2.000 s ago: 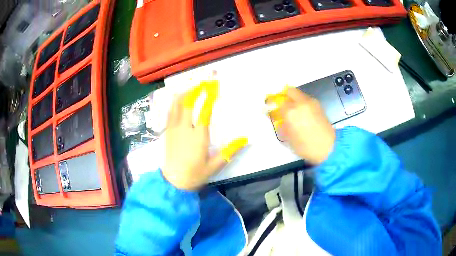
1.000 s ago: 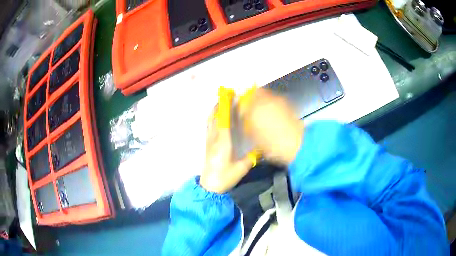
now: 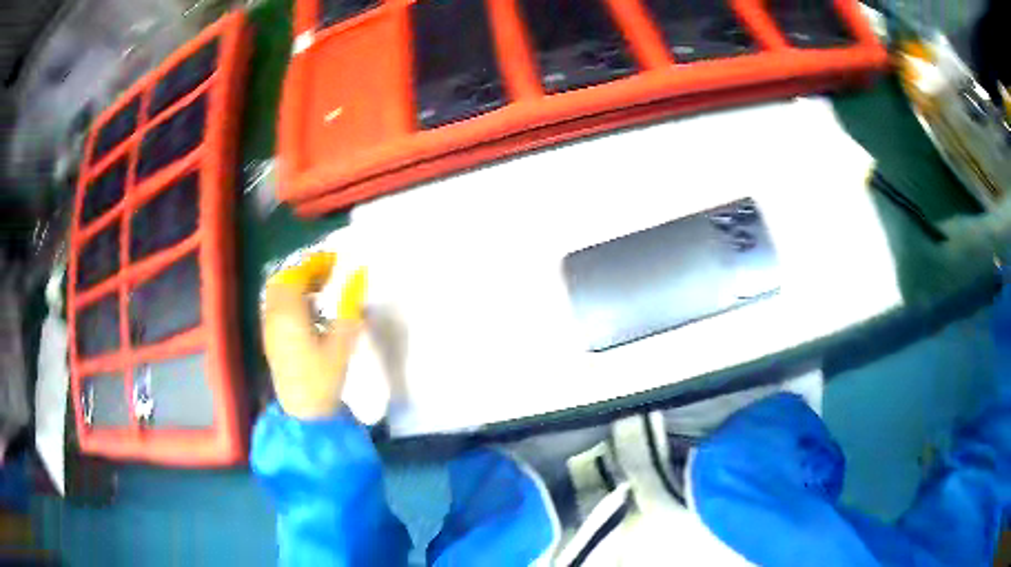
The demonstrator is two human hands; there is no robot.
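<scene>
A grey phone or phone back cover (image 3: 671, 277) lies on the white work mat (image 3: 477, 332), its camera lenses at the right end. My left hand (image 3: 316, 332), with yellow finger cots, is over the mat's left end, away from the phone. Its thumb and index finger are bent apart. Something whitish shows at the fingers, too blurred to tell whether it is held. My right hand is out of the picture; only its blue sleeve shows at the lower right.
A red-orange foam tray (image 3: 344, 122) with dark phone backs stands behind the mat. Another foam tray (image 3: 227, 277) stands at the left. A thin black stick (image 3: 909, 206) lies right of the mat. A shiny dish (image 3: 953, 122) is at the far right.
My left hand has moved left to the mat's end. My right hand has left the picture to the right, and the whole phone is now uncovered.
</scene>
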